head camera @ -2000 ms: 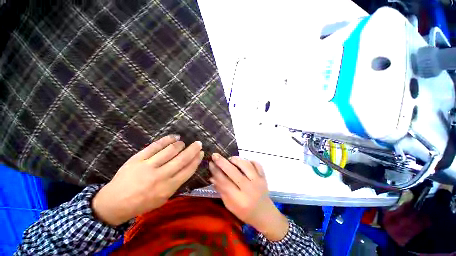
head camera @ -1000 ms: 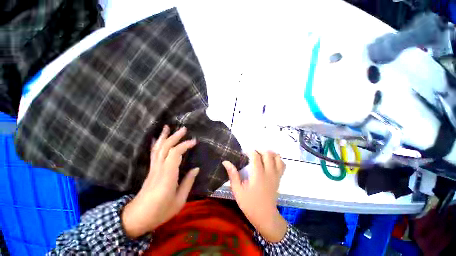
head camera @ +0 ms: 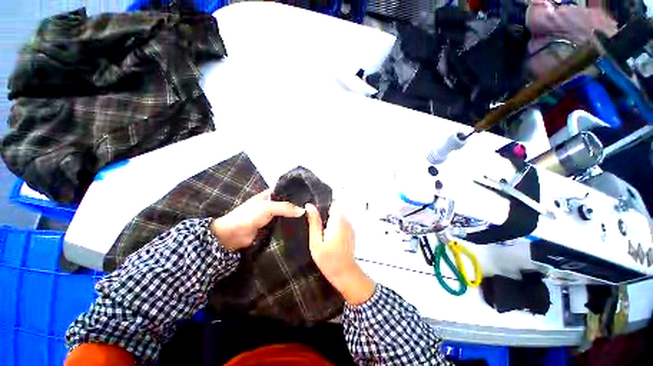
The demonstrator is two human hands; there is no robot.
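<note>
The plaid fabric panel [head camera: 276,268] lies partly on the table left of the machine and hangs toward my lap. My left hand [head camera: 250,219] and my right hand [head camera: 334,241] pinch its upper edge between thumbs and fingers, thumb tips close together. A dark plain piece [head camera: 295,190] shows curled at that edge above my thumbs. The white sewing machine [head camera: 472,175] stands to the right, its needle area [head camera: 422,216] apart from the cloth. Scissors with green and yellow handle loops [head camera: 450,271] lie beside the needle area.
Dark cloth scraps [head camera: 517,292] lie right of the scissors on the white table [head camera: 494,332]. A heap of plaid pieces [head camera: 107,107] is at the upper left. A blue crate [head camera: 43,293] stands at the lower left. More dark cloth [head camera: 458,64] is behind the machine.
The panel has come off its flat spread and is folded toward me, its edge now held up in both hands. My hands have moved up and the view has widened to the far side.
</note>
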